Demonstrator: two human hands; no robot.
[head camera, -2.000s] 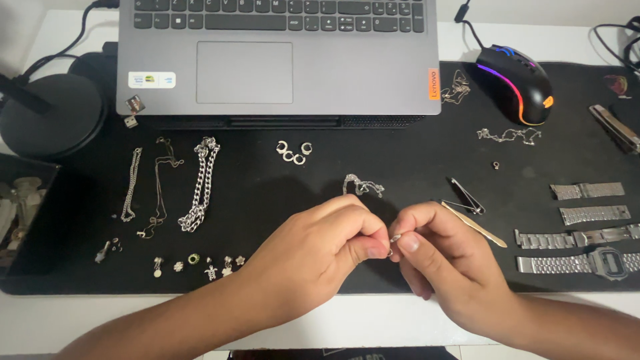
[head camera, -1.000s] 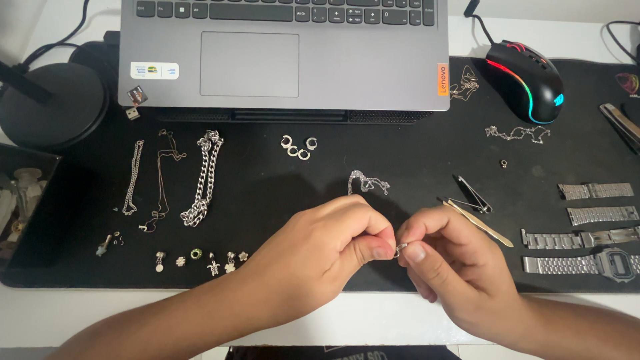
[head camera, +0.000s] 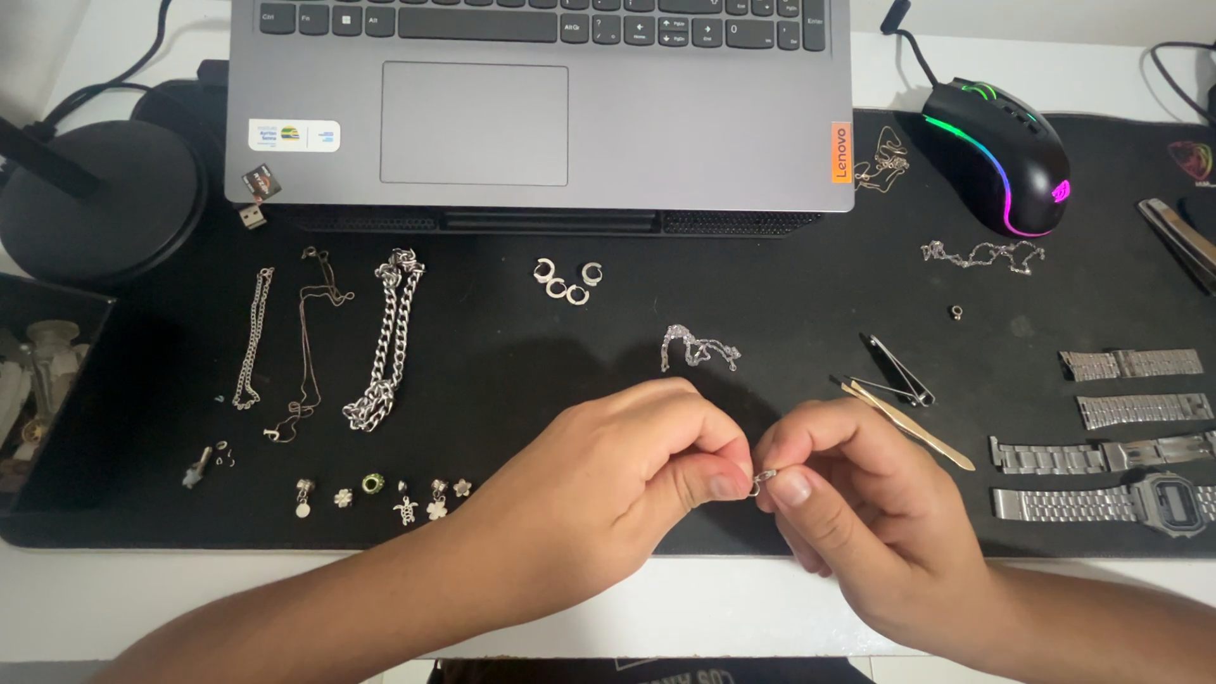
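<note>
Between the fingertips of both hands is a small silver-coloured metal clasp or ring (head camera: 762, 480), partly hidden. My left hand (head camera: 655, 475) pinches one side of it with thumb and forefinger; my right hand (head camera: 845, 494) pinches the other. Just beyond the hands a thin silver chain (head camera: 698, 350) lies on the black desk mat (head camera: 608, 285). Gold-coloured tweezers (head camera: 912, 427) and a nail clipper (head camera: 901, 372) lie by my right hand. Several charms (head camera: 407, 503) lie in a row beside my left forearm, with a thick chain (head camera: 389, 342) and thinner chains further left. Small hoop earrings (head camera: 567, 282) lie near the laptop.
A laptop (head camera: 627, 123) stands at the back, with a lit mouse (head camera: 1002, 157) to its right. Metal watch bands (head camera: 1140, 410) and a digital watch (head camera: 1170, 503) lie at right. A round black base (head camera: 95, 199) and a dark box (head camera: 47, 399) of small items stand at left.
Both hands stay together with the small metal piece between their fingertips. More of the piece shows now than two seconds ago. The mouse's lights have changed colour.
</note>
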